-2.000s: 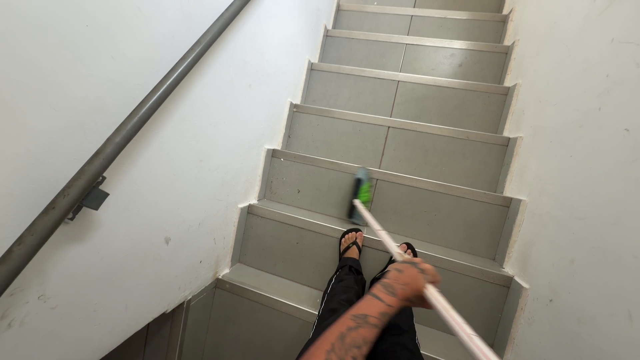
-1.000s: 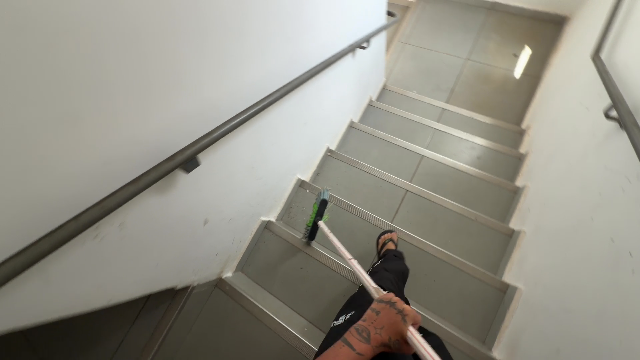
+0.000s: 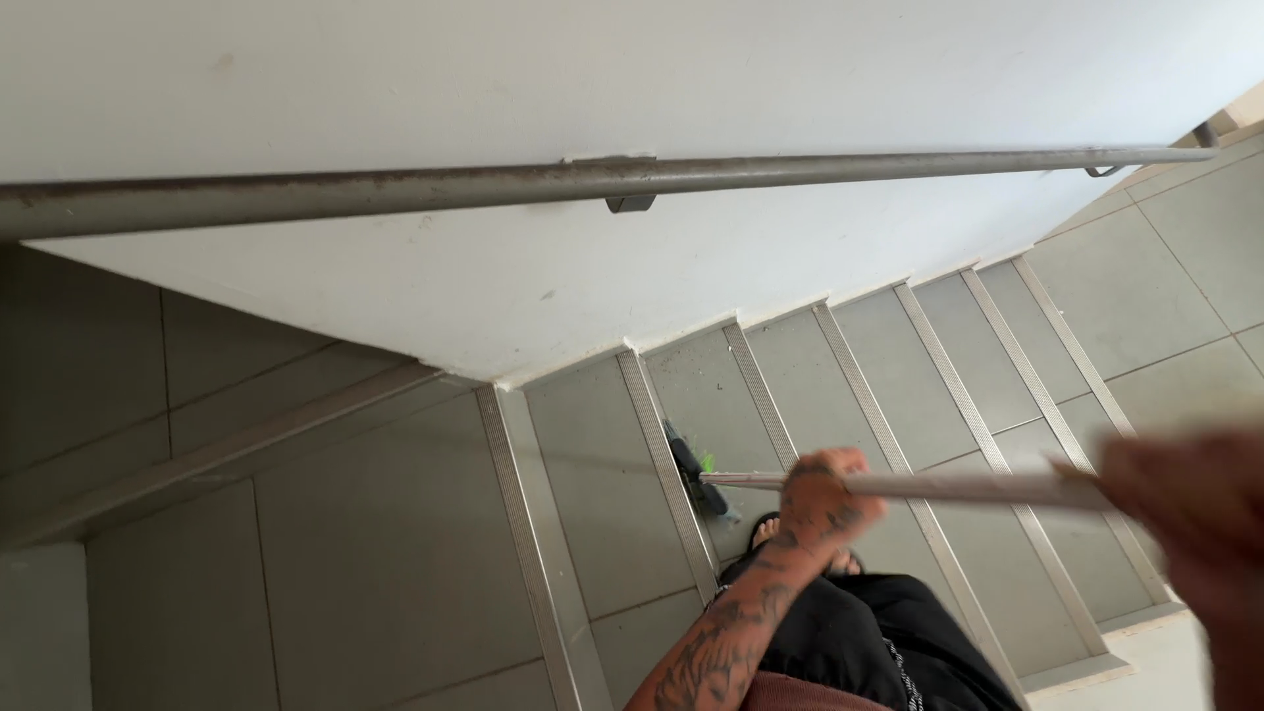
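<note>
My left hand [image 3: 832, 497], on a tattooed forearm, is closed around the pale handle of a broom [image 3: 948, 489] partway along it. At the right edge my right hand [image 3: 1180, 494], blurred, grips the handle's upper end. The dark broom head [image 3: 697, 472] with green bristles rests on a grey tiled stair tread, close to its metal nosing [image 3: 671, 474]. Small bits of debris [image 3: 719, 380] lie on the same tread near the wall. My feet in black flip-flops stand beside the broom head, partly hidden by my left arm and black trousers.
A metal handrail [image 3: 395, 193] on brackets runs along the white wall [image 3: 553, 267]. Several tiled steps with metal nosings extend to the right, toward a tiled floor [image 3: 1175, 257]. Larger tiled surfaces and another nosing [image 3: 247, 449] lie at the left.
The view has swung strongly, with the handrail now across the top. My right hand has come into view on the handle; earlier frames show only one hand. The broom head sits on a tread near my feet.
</note>
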